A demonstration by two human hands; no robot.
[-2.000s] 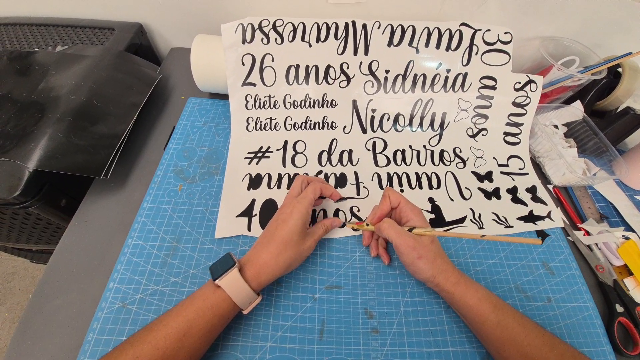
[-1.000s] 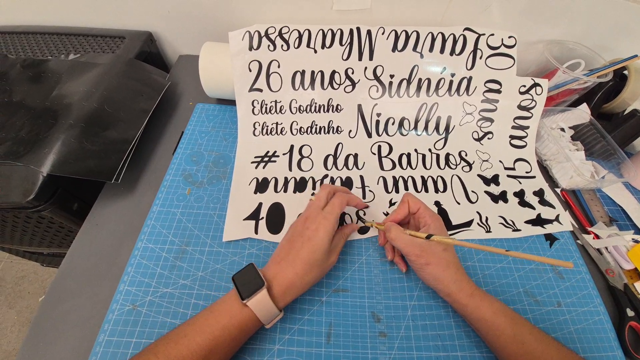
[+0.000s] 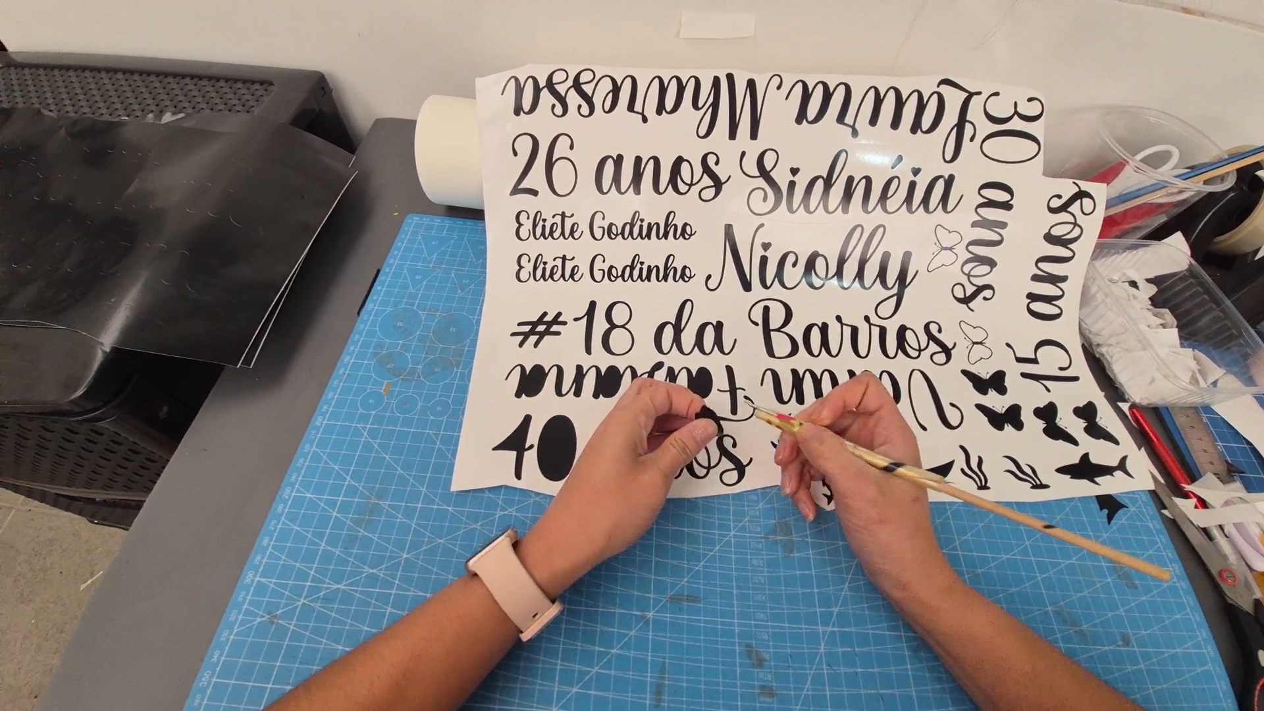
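Note:
A white sheet of adhesive vinyl (image 3: 829, 237) bears black cut lettering, numbers and small butterfly and fish shapes. It lies over a blue cutting mat (image 3: 681, 602). My left hand (image 3: 632, 464) is above the sheet's lower edge, thumb and forefinger pinching a small black piece (image 3: 709, 417), seemingly vinyl. My right hand (image 3: 859, 474) holds a thin wooden-handled tool (image 3: 968, 489) like a pen; its fine metal tip points left, close to the black piece. Both hands cover part of the lower lettering.
A white roll (image 3: 446, 150) lies behind the sheet's left edge. Black sheets (image 3: 148, 227) rest at the left. On the right are a clear plastic box (image 3: 1170, 336) holding white scraps, a clear cup (image 3: 1165, 148), a red pen (image 3: 1160, 449), scissors (image 3: 1224, 573) and a small black shark-like scrap (image 3: 1111, 508).
My hands have moved apart slightly. The black piece now shows in my left fingertips, and the tool tip has come up off the lower lettering.

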